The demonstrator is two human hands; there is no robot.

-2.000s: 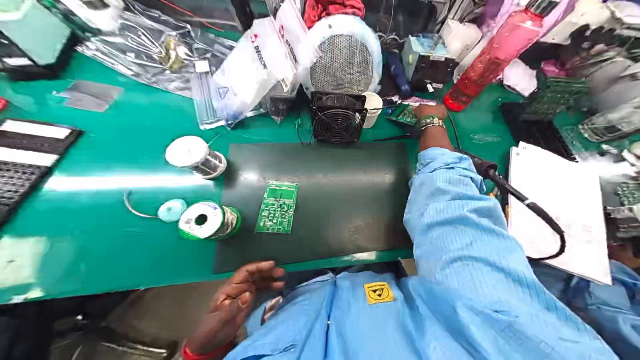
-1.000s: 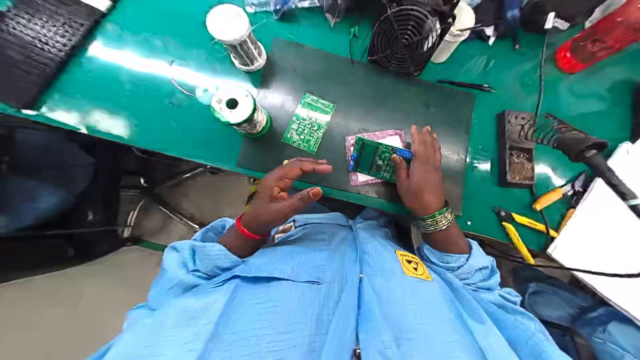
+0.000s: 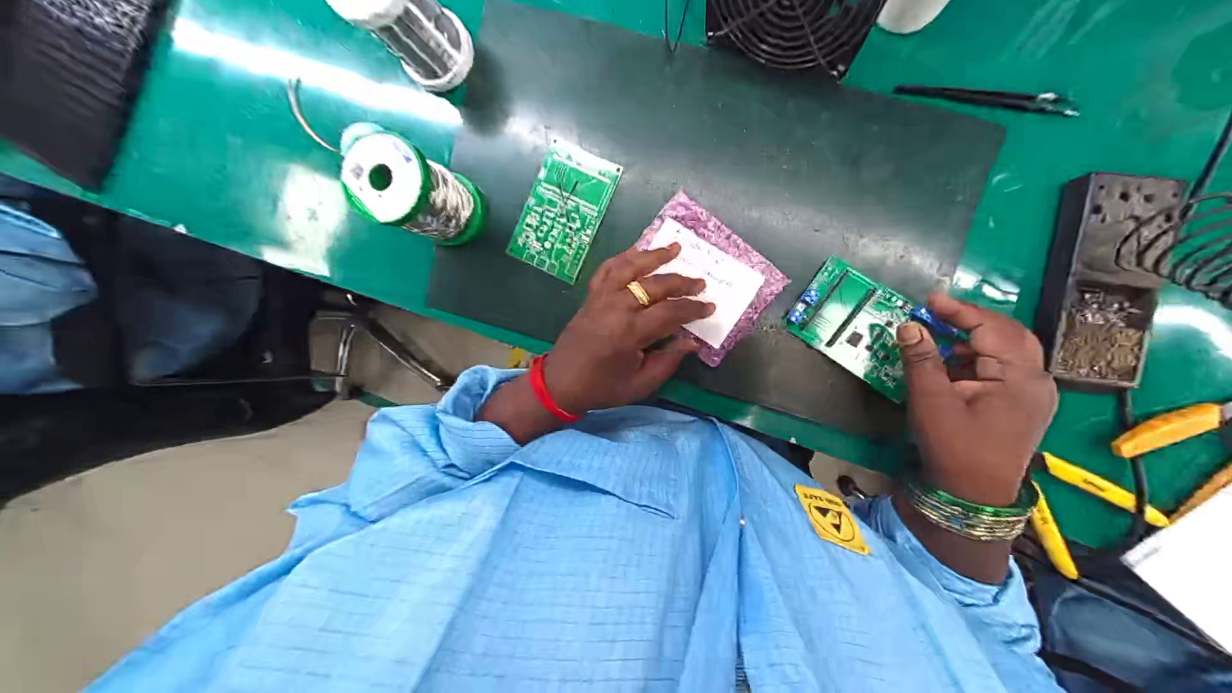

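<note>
My left hand (image 3: 635,322), with a ring and a red wristband, lies with fingers spread on a white paper slip (image 3: 736,279) bearing writing, on a pink bubble-wrap pouch (image 3: 701,217). At the right, my right hand (image 3: 977,385) pinches the blue terminal block end of a populated green circuit board (image 3: 861,322) between thumb and fingers. That board is over the dark mat (image 3: 712,125), just right of the pouch. Left of the pouch, a second green circuit board (image 3: 566,212) lies on the mat, touched by neither hand.
Two solder wire spools (image 3: 409,188) stand at the left. A black fan (image 3: 794,29) is at the far edge. Tweezers (image 3: 987,98) lie at the right, above a soldering iron stand (image 3: 1107,279) and yellow-handled hand tools (image 3: 1102,488). A black tray (image 3: 77,77) is at upper left.
The populated board, which lay on the pink pouch, is now right of it in my right hand. My left hand has moved onto the pouch's paper slip. The view has shifted closer to the mat.
</note>
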